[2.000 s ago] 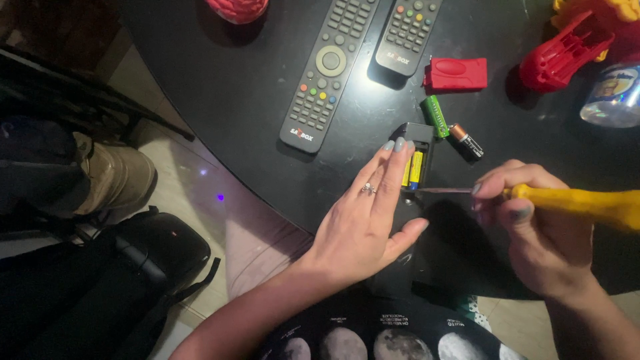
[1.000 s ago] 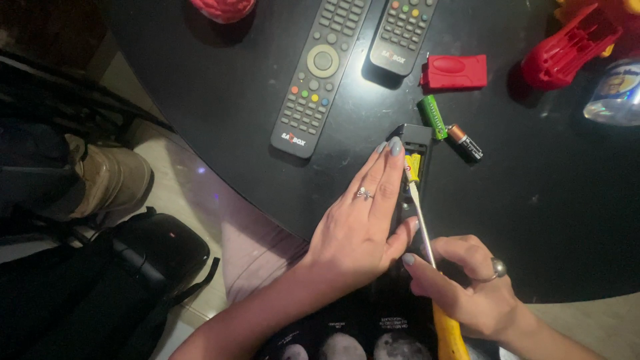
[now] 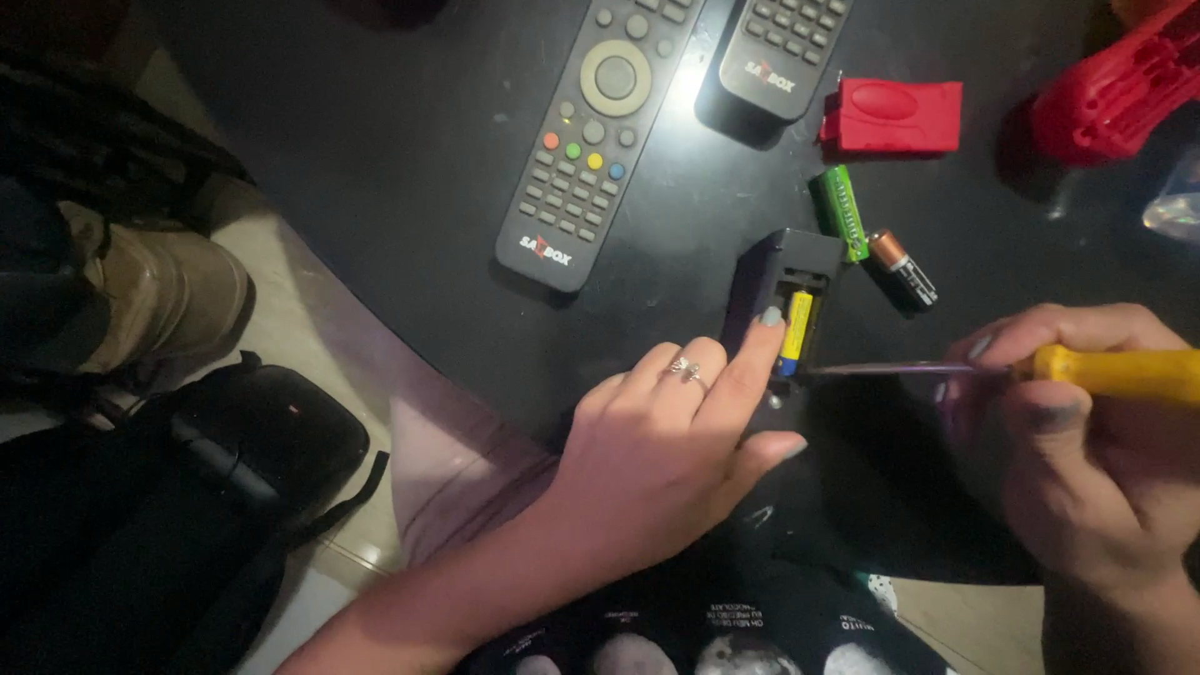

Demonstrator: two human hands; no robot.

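A dark remote control [image 3: 808, 246] lies with its battery compartment exposed and a yellow and blue battery [image 3: 796, 333] inside. My left hand [image 3: 670, 427] rests over it, the index fingertip at the battery's left side; whether it grips the remote is hidden. My right hand [image 3: 1097, 422] holds a screwdriver [image 3: 1111, 373] by its yellow handle, and the thin metal shaft points left, its tip at the lower end of the compartment. A green battery [image 3: 841, 214] and a black and copper battery [image 3: 903, 270] lie just right of the remote's top end.
A long remote control [image 3: 592, 141] and a shorter one [image 3: 783, 56] lie farther back on the black table [image 3: 403, 187]. To the right are a red plastic piece [image 3: 895, 116], a larger red plastic object [image 3: 1106, 94] and part of a clear container [image 3: 1177, 202]. A black bag [image 3: 272, 441] is at the left, below table height.
My right hand has swung the screwdriver from pointing up over the compartment to lying nearly level from the right. My left hand's index finger is now apart from the others.
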